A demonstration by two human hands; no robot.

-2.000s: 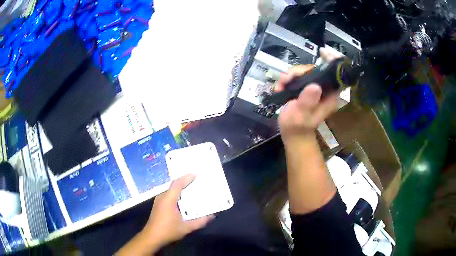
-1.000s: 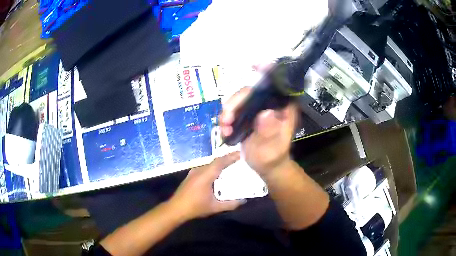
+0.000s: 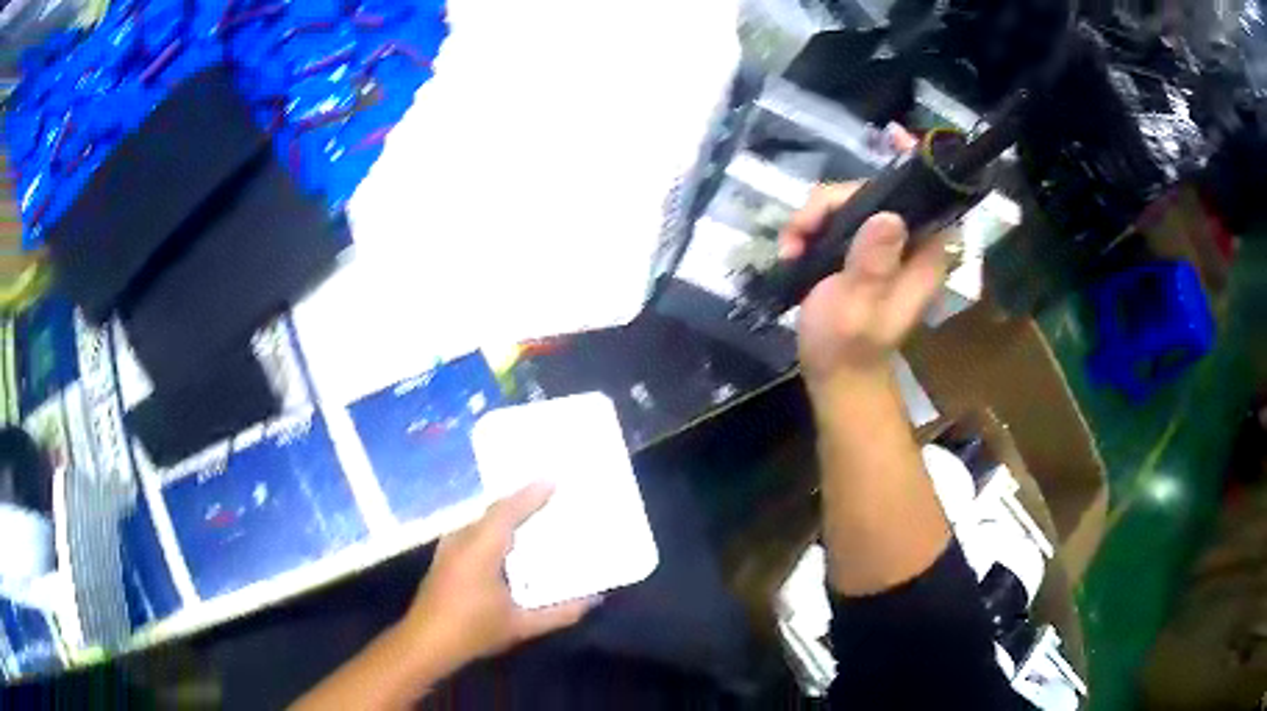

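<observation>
My left hand (image 3: 479, 576) grips a white rounded rectangular cover (image 3: 567, 503) by its left and lower edges, flat side up, over the bench's front edge. Whether a housing lies under it cannot be seen. My right hand (image 3: 868, 285) holds a thick black electric screwdriver (image 3: 889, 204) with a yellowish ring. Its tip points down-left at the grey-white screw containers (image 3: 736, 222) on the right of the bench. The tip is blurred against the dark contents, and no screw can be made out on it.
A bright white pile (image 3: 542, 153) stands mid-bench. Black foam sheets (image 3: 167, 208) lie before a heap of blue battery packs (image 3: 327, 84). A white-and-black unit (image 3: 21, 521) stands at far left. An open carton (image 3: 1049, 417) with white-and-black pieces is lower right.
One second ago the screwdriver was over the white cover. Now my right hand has carried it right to the containers, and the cover is fully exposed in my left hand. The view has shifted.
</observation>
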